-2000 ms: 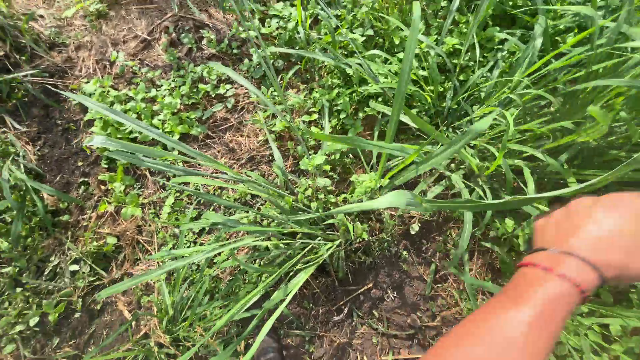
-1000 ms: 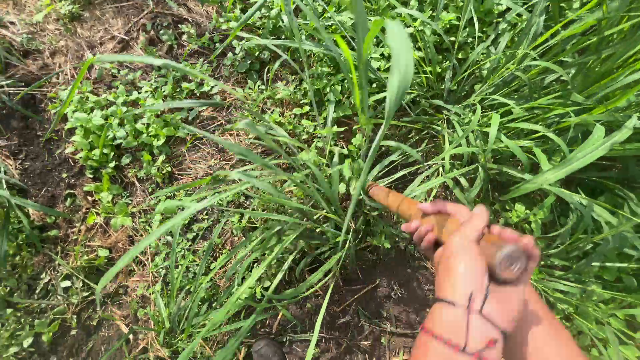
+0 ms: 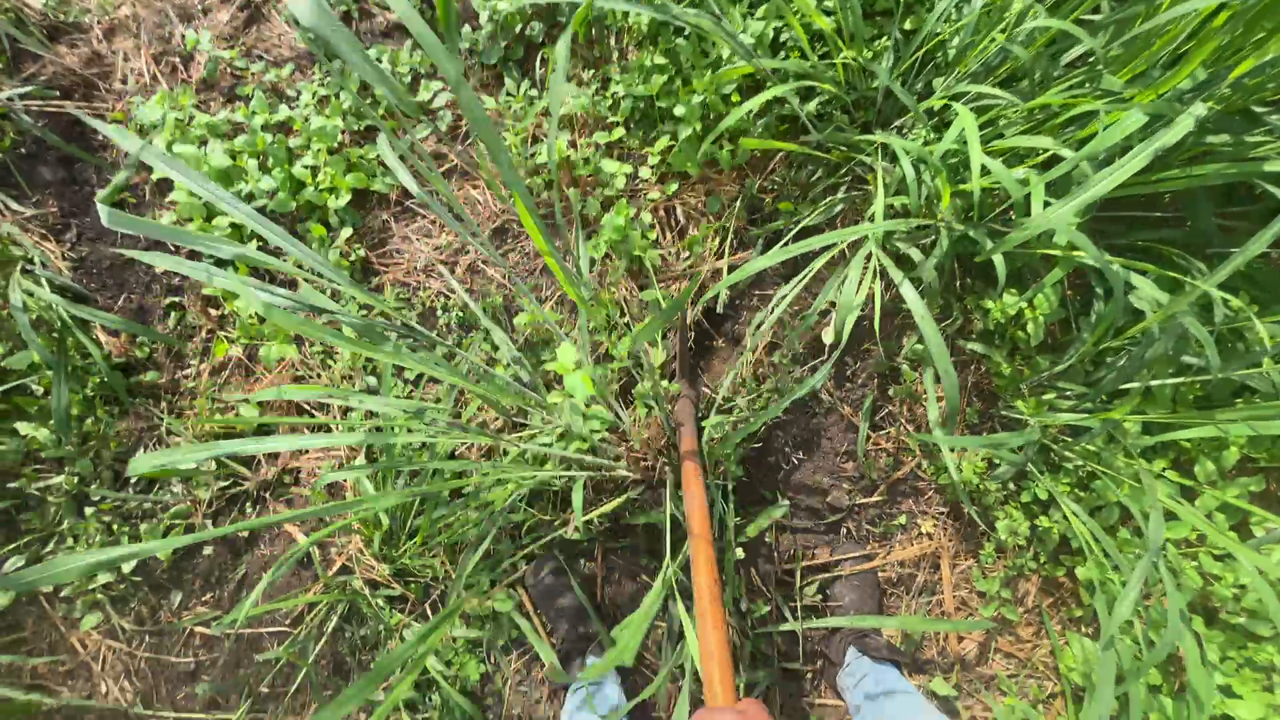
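Observation:
A long-handled digging tool [image 3: 705,560] with an orange-brown wooden shaft runs up from the bottom edge. Its dark, rusty metal end [image 3: 684,385] meets the soil at the right side of the base of a grass clump [image 3: 600,430]; leaves and soil hide the rest of the head, so its exact kind is unclear. Only a small part of one hand [image 3: 735,709] shows at the bottom edge, closed around the shaft. Whether it is my left hand or my right hand cannot be told, and the other hand is hidden or out of view.
My two dark, muddy shoes [image 3: 562,600] [image 3: 855,585] stand on either side of the shaft, below light blue trouser legs [image 3: 880,685]. Tall grass [image 3: 1130,170] grows thickly at the right. Low leafy plants [image 3: 270,150] cover the upper left, with bare soil [image 3: 815,460] right of the clump.
One second ago both hands held the shaft at the lower right; now the shaft stands nearly vertical in the picture, with its metal end at the clump's base. The view has shifted, showing both shoes.

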